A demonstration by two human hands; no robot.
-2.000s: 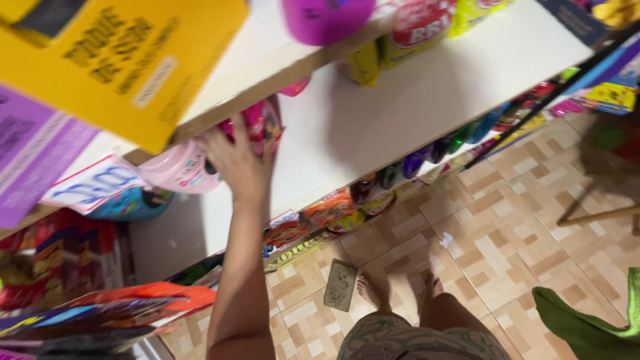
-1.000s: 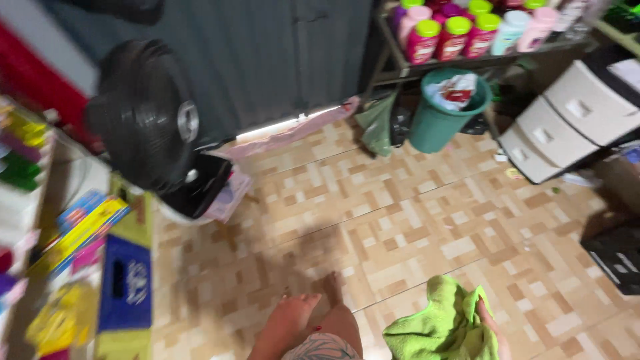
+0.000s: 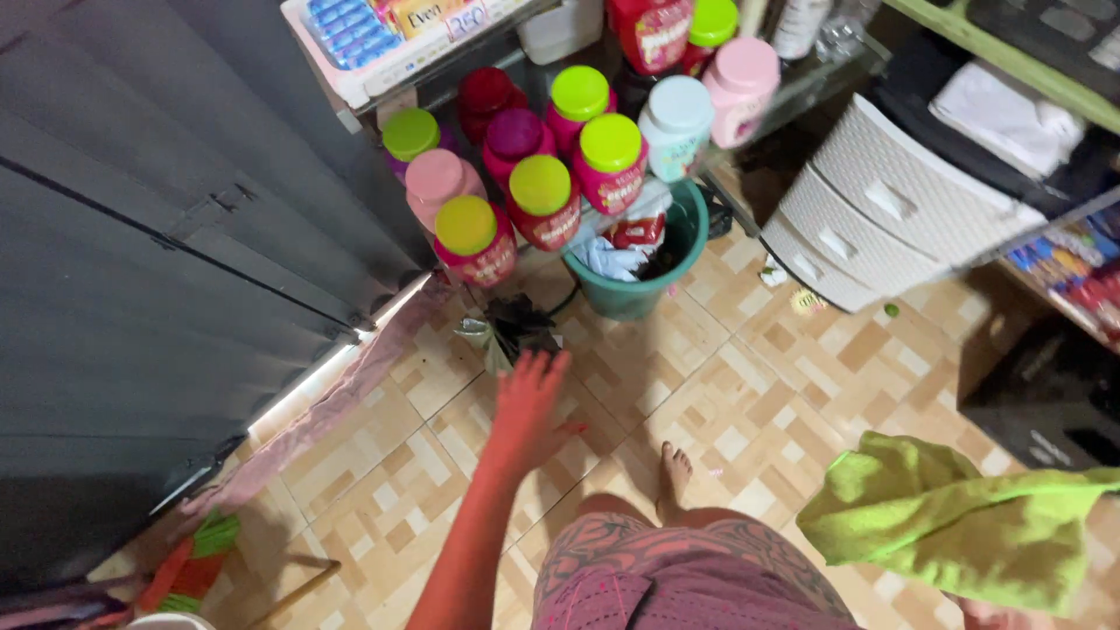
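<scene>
My left hand (image 3: pixel 531 409) reaches out over the tiled floor, fingers apart and holding nothing, just in front of dark and pale plastic bags (image 3: pixel 516 332) on the floor. Above the bags, plastic jars (image 3: pixel 540 201) with yellow-green, pink and purple lids stand grouped on a shelf. At the lower right edge a small part of my right hand (image 3: pixel 997 612) shows beneath a lime green cloth (image 3: pixel 954 525); the cloth hides its fingers. The cloth hangs loose above the floor.
A green waste bin (image 3: pixel 626 293) with rubbish stands under the jars. A white plastic drawer unit (image 3: pixel 884 206) is to its right, a black box (image 3: pixel 1050 398) further right. A grey metal door (image 3: pixel 157 262) fills the left, with a pink cloth (image 3: pixel 350 394) along its foot.
The view has swung from a shelf to the jars and bin. My left hand, on a pink container two seconds ago, is now away from it and empty.
</scene>
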